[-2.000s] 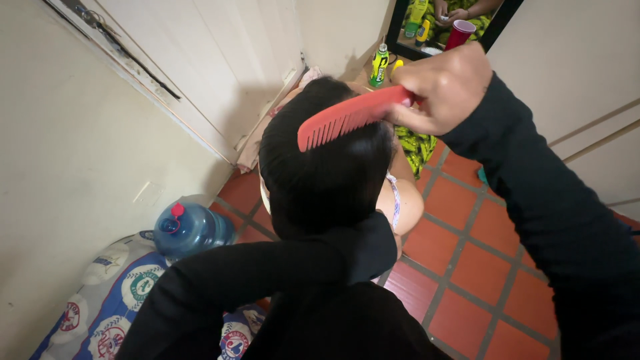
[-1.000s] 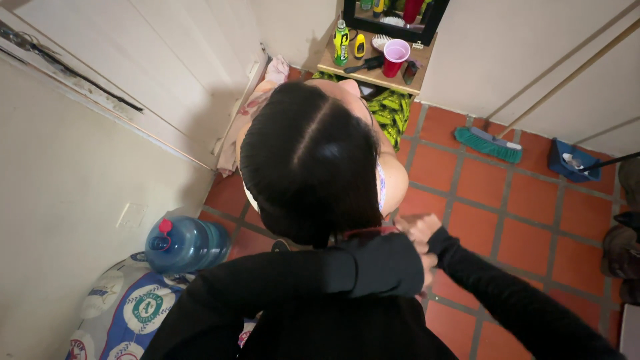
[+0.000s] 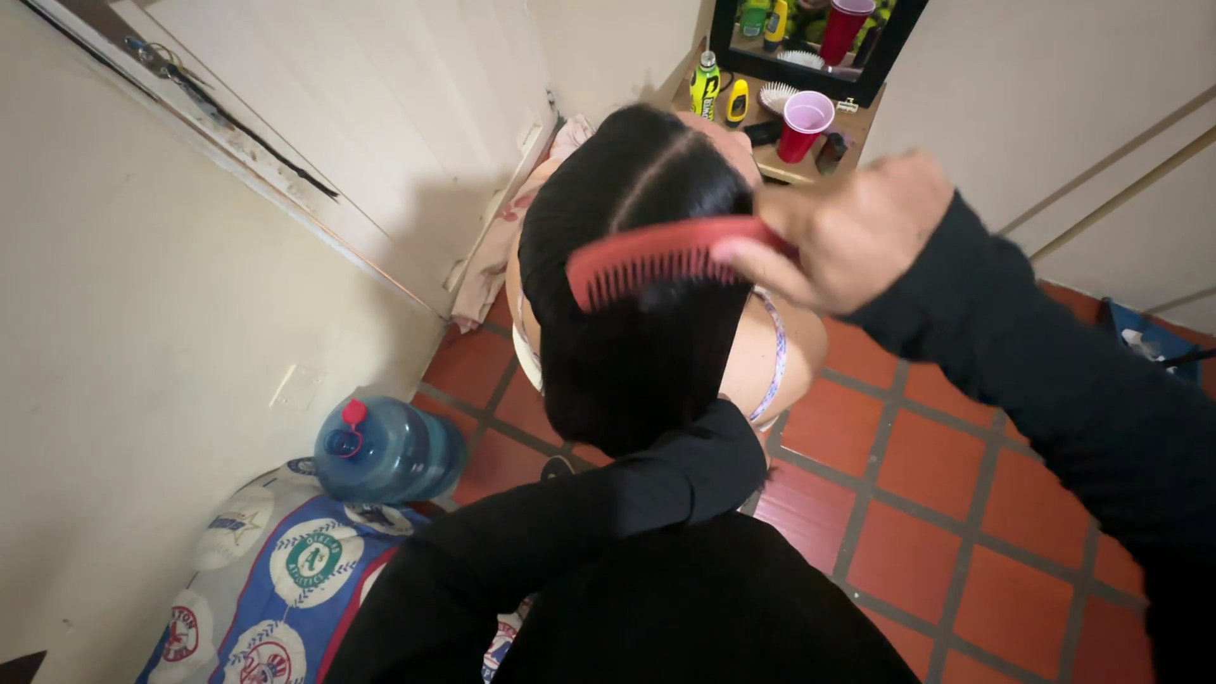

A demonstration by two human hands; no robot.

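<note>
My right hand [image 3: 845,237] grips a red plastic comb [image 3: 665,249], its teeth pointing down over the back of a seated person's head. That person's long, dark, straight hair [image 3: 627,351] has a parting on top and hangs down toward me. My left forearm in a black sleeve [image 3: 589,494] reaches across below the hair; my left hand is hidden behind the sleeve and the hair, so what it holds does not show. Whether the comb's teeth touch the hair I cannot tell.
Ahead, a small wooden table [image 3: 860,123] bears a framed mirror [image 3: 817,47], a red cup [image 3: 803,128], a hairbrush [image 3: 777,97] and bottles. At left are a blue water jug [image 3: 385,451] and patterned fabric [image 3: 294,570]. A blue dustpan [image 3: 1149,337] lies at right.
My right hand has come up from the lower hair ends, where it was a second ago, to the head, with the comb in it. My left forearm stays across below the hair.
</note>
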